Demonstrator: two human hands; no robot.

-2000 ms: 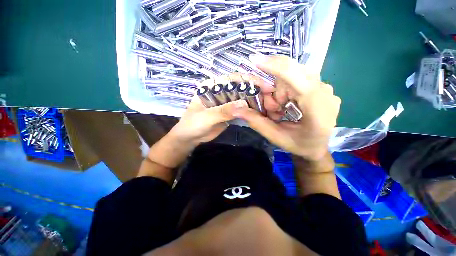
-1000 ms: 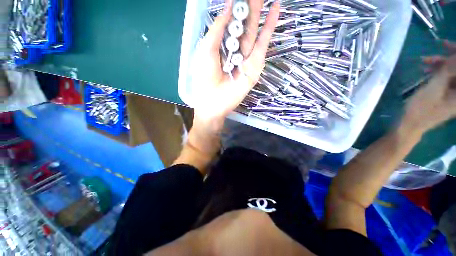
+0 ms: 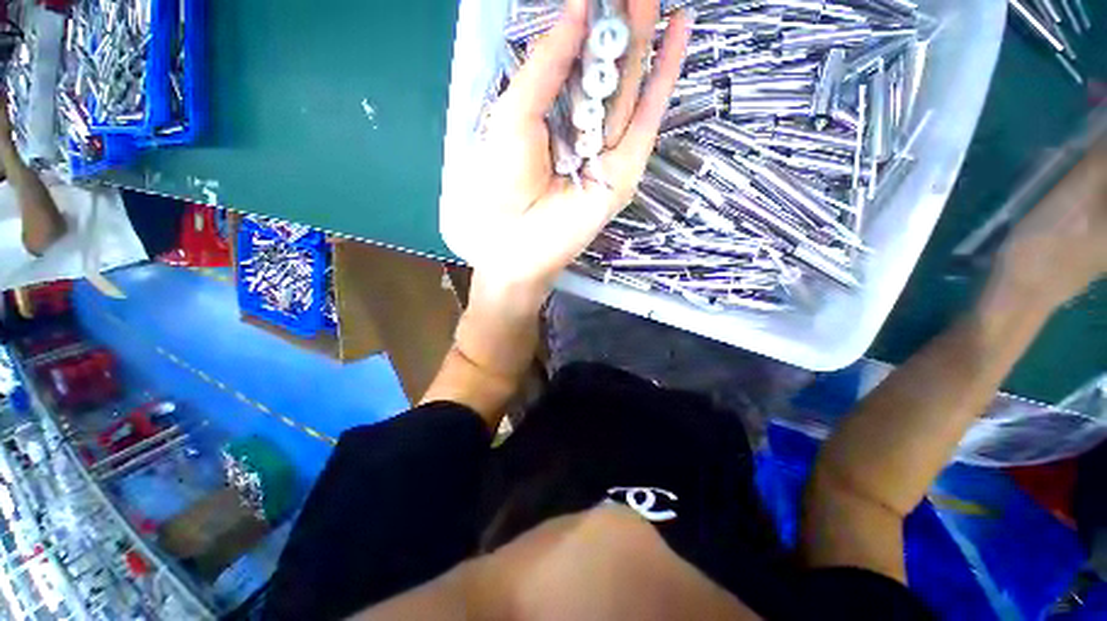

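Observation:
My left hand (image 3: 546,194) is palm up over the left part of the white plastic tub (image 3: 868,318). It holds several silver cylinders (image 3: 597,80) side by side, their round ends with pale rings facing up. The tub is heaped with silver cylinders and thin rods (image 3: 753,182). My right hand (image 3: 1054,237) is at the right edge, blurred and partly cut off, over the green bench right of the tub. A long pale blurred thing (image 3: 1014,200) shows at its fingers; whether the hand grips it I cannot tell.
Blue parts baskets (image 3: 176,73) stand at the bench's left end. A small blue tray (image 3: 285,277) sits by a brown cardboard box (image 3: 395,303) below the bench. A clear plastic bag (image 3: 1032,437) hangs at the right edge. Another person's arm (image 3: 37,212) shows far left. Loose rods (image 3: 1054,30) lie top right.
The two hands have parted; the right hand has moved right, away from the tub. The left hand has turned palm up, keeping its cylinders. The view has shifted left, showing the baskets and another person's arm.

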